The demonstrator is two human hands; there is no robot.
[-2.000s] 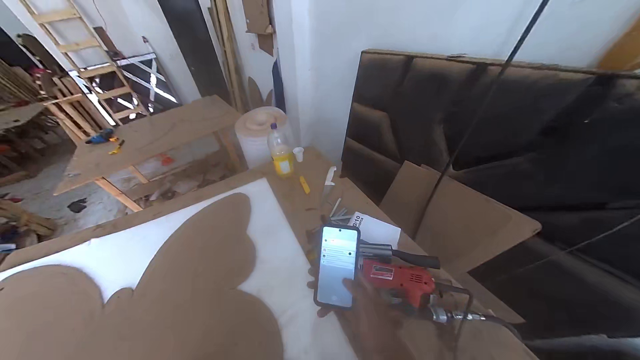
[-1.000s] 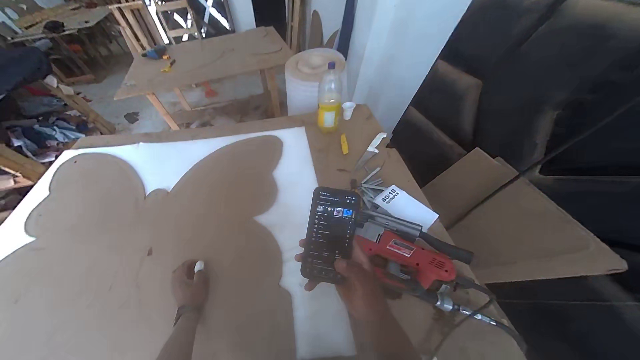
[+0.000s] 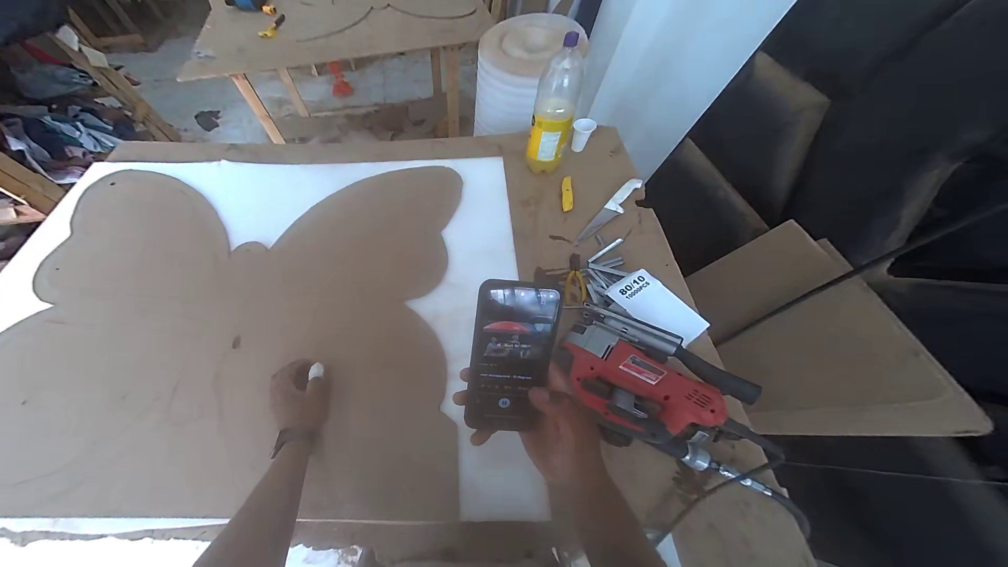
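Note:
My right hand (image 3: 563, 425) holds a smartphone (image 3: 516, 354) with its screen lit, above the edge of a white foam sheet (image 3: 492, 465). My left hand (image 3: 301, 391) rests on a brown board (image 3: 362, 331) cut with curved, wing-like outlines, which lies on the foam sheet. Its fingers are curled, with something small and white at the thumb; whether it grips anything I cannot tell. Right of the phone lies a red jigsaw (image 3: 650, 382) with its cord and an air hose fitting beside it. Yellow-handled pliers (image 3: 576, 285) lie behind the phone.
Along the worktable's right side are loose staple strips (image 3: 606, 264), a white staple box (image 3: 657, 303), a knife (image 3: 610, 209), a yellow cutter (image 3: 567, 194), a bottle (image 3: 554, 110) and a white cup (image 3: 582, 135). Cardboard (image 3: 835, 354) leans by dark padded panels. A foam roll (image 3: 512, 71) stands behind.
The phone's screen went from a light page to a dark list, then to a page with a picture. My left hand, not seen on the board two seconds ago, now rests there. The view has tilted down.

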